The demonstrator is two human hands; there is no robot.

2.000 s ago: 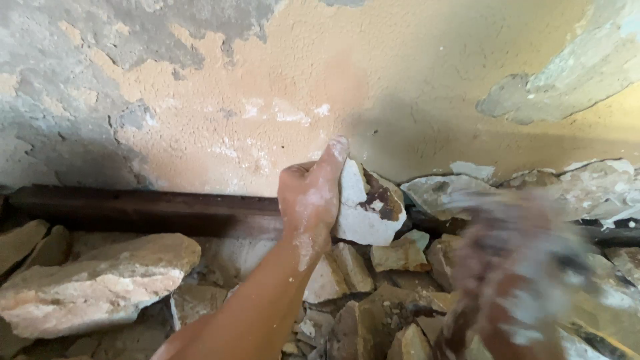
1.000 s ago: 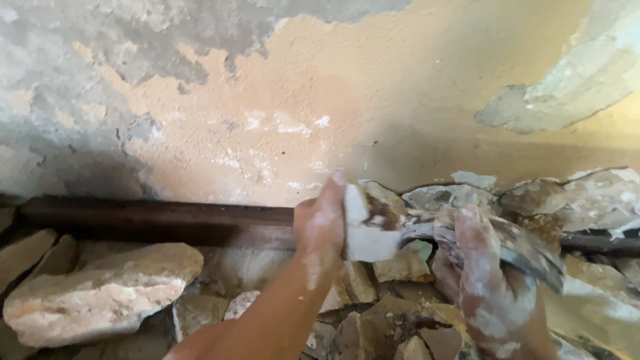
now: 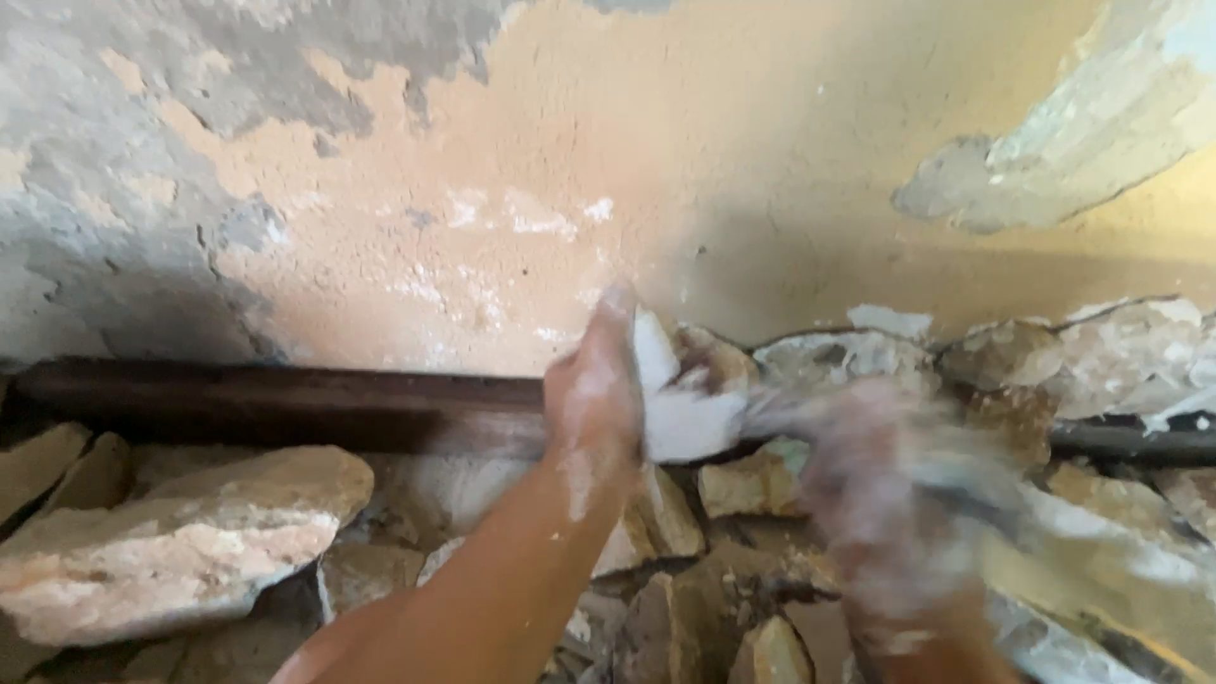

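Note:
My left hand (image 3: 597, 394), dusted white, presses against the left side of a piece of stone (image 3: 692, 426) with a white coated face, its thumb pointing up beside the peeling wall (image 3: 532, 171). The stone stands at the dark rail (image 3: 285, 407) along the foot of the wall. My right hand (image 3: 879, 484), also whitened, is badly blurred to the right of the stone. It is shut on a long tool (image 3: 988, 484) whose near end reaches the stone's right side; blur hides what kind of tool it is.
A large flat stone (image 3: 180, 551) lies at the left. Smaller broken stones (image 3: 750, 484) fill the ground below the rail. Right of the held stone, several stones (image 3: 845, 356) are set against the wall.
My right hand and its tool have moved between frames, with blur in the first and the present one. My left hand stays against the stone.

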